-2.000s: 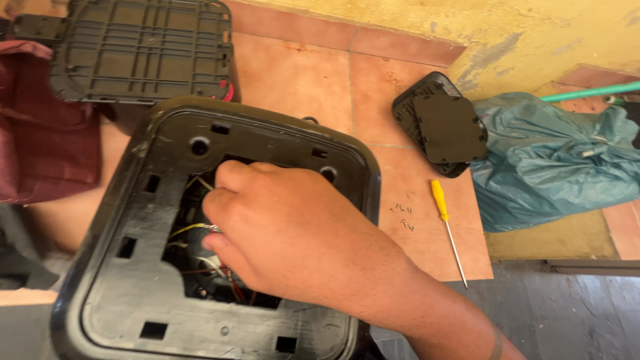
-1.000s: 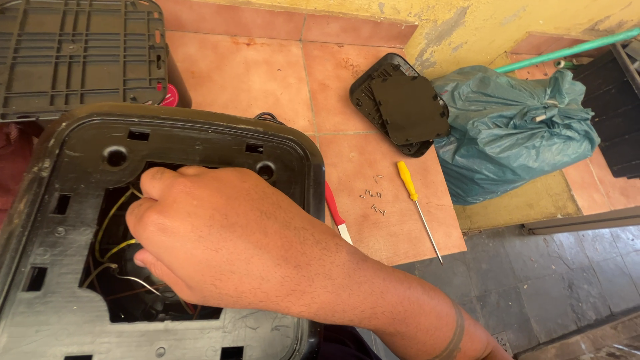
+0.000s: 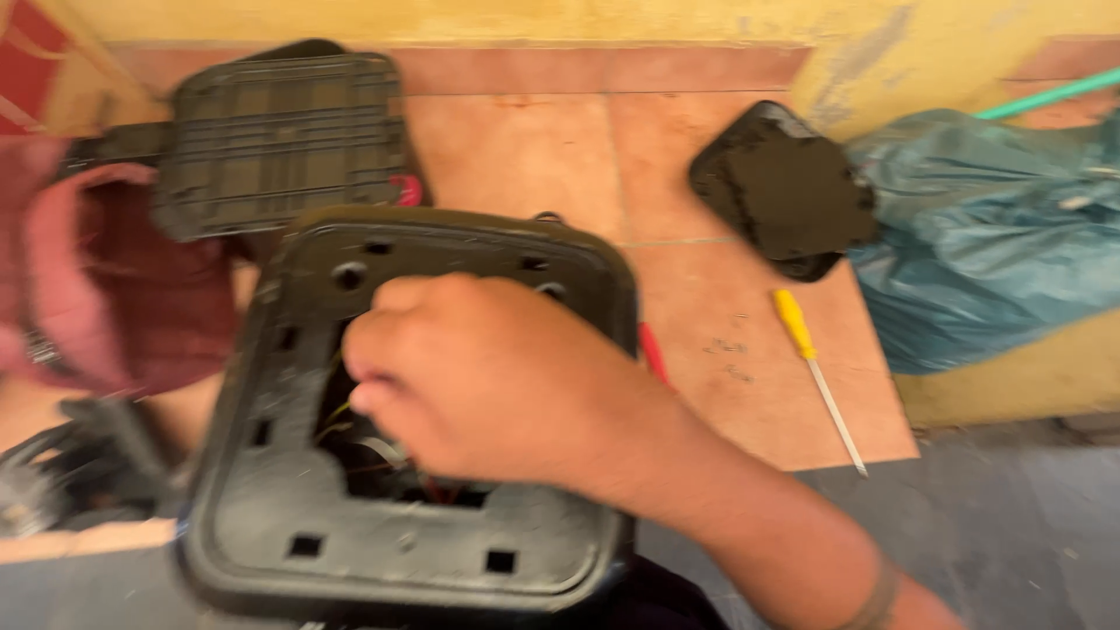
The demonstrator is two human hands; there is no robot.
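A black plastic housing (image 3: 455, 542) with a rounded rim and small square slots lies with its cut-out facing up. My right hand (image 3: 472, 376) is over that opening, its fingertips bent down at the edge; blur and the hand itself hide whether they grip anything. Thin wires (image 3: 381, 451), yellow, white and red, show inside the opening beneath the hand. My left hand is out of view. A yellow-handled screwdriver (image 3: 794, 324) lies on the tiles to the right, beside several small screws (image 3: 728, 348). Part of a red handle (image 3: 653, 352) shows at the housing's right edge.
Behind at left is a black ribbed plastic panel (image 3: 284, 140), with a reddish bag (image 3: 131, 289) beside it. Black plastic covers (image 3: 779, 192) lie on the tiled ledge (image 3: 516, 140) by a teal plastic bag (image 3: 1006, 236). A green pole (image 3: 1050, 94) rests behind the bag. Dark cables lie lower left.
The view has shifted, bringing the reddish bag back into sight. My right hand remains over the housing's opening throughout.
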